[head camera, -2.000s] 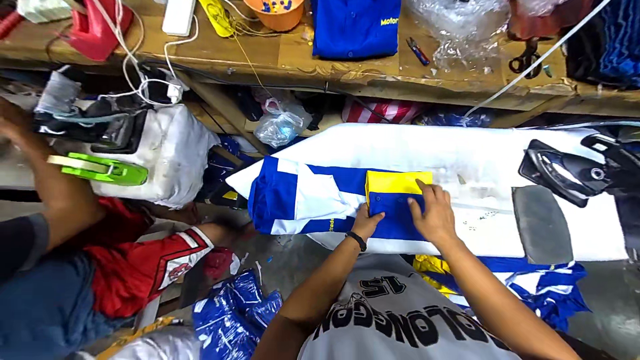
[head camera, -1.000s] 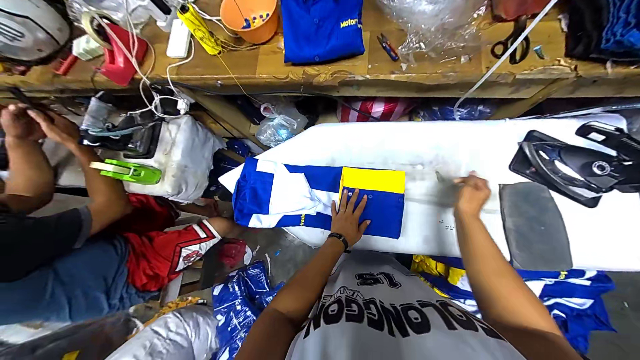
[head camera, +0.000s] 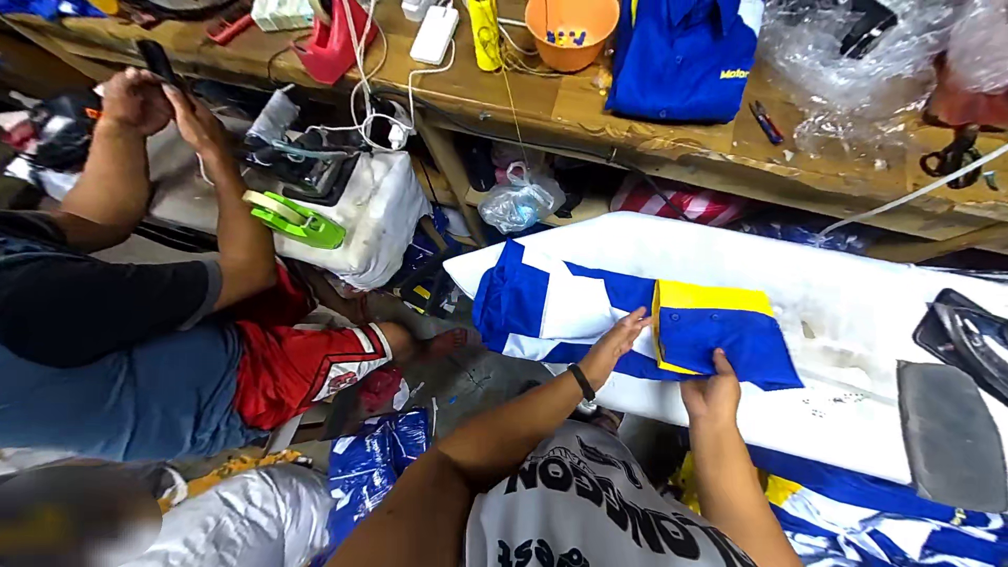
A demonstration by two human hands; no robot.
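A folded shirt in blue, white and yellow (head camera: 575, 299) lies across the white padded ironing board (head camera: 669, 236). My right hand (head camera: 713, 386) grips the near edge of its blue and yellow folded part, thumb on top and fingers hidden underneath. Just left of that fold, my left hand (head camera: 618, 346) rests its fingers against the shirt, palm turned sideways, holding nothing that I can see. A black clothes iron (head camera: 969, 339) sits at the board's right side, beside a grey pad (head camera: 949, 433).
Behind the board runs a wooden workbench (head camera: 551, 102) with a folded blue shirt (head camera: 681, 63), an orange bowl (head camera: 571, 31) and scissors (head camera: 949, 161). A person sits at left, holding a dark object (head camera: 156, 61). More blue and white cloth (head camera: 874, 512) hangs at the near side.
My right hand has come from the bare board to the shirt's near edge and taken hold of it. My left hand has moved off the top of the blue part to its left side.
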